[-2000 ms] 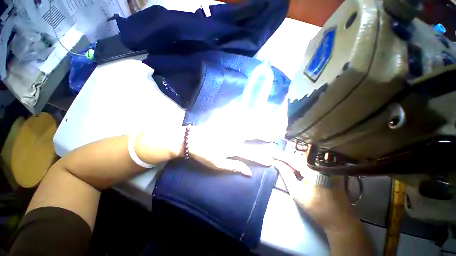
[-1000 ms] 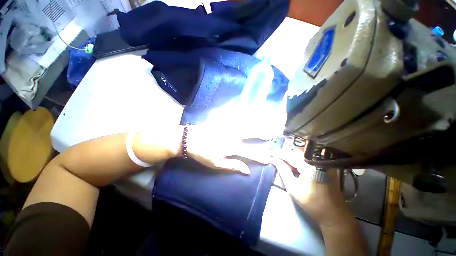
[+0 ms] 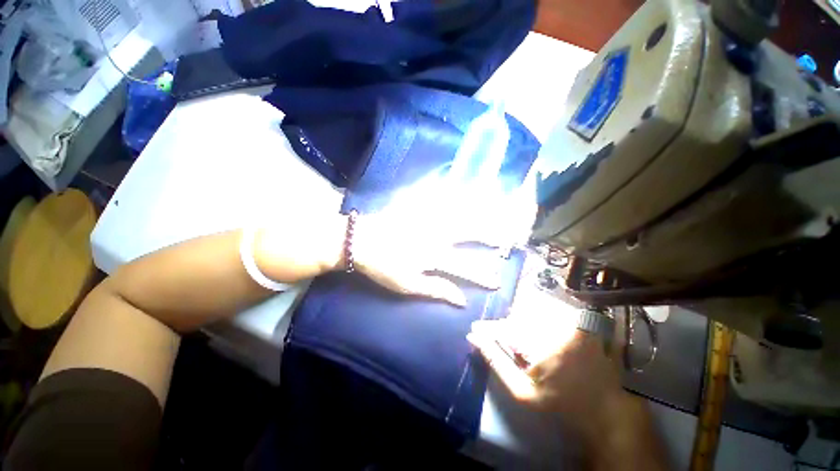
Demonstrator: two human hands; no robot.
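Observation:
The dark navy garment [image 3: 378, 350] lies on the white machine table, its stitched edge beside the needle area and the rest bunched behind. My left hand [image 3: 414, 262] lies palm down on it, thumb apart; its fingertips are washed out by glare. My right hand [image 3: 571, 373] is blurred, low in front of the machine head, fingertips at the garment's right edge. A small dark, thin thing shows between its fingers; I cannot tell what it is, nor whether the cloth is pinched. The beige sewing machine head [image 3: 635, 138] stands at right; its presser foot is mostly lost in glare.
A metal loop [image 3: 642, 340] is beside my right wrist, and a yellow-brown measuring strip [image 3: 712, 396] lies right of it. A black flat object [image 3: 207, 78], papers [image 3: 110, 32] and plastic bags are at upper left. A round wooden stool [image 3: 51, 262] stands at far left.
My right hand has moved down and toward me, away from the needle area, its fingertips now at the nearer part of the garment edge. My left hand has barely moved on the cloth.

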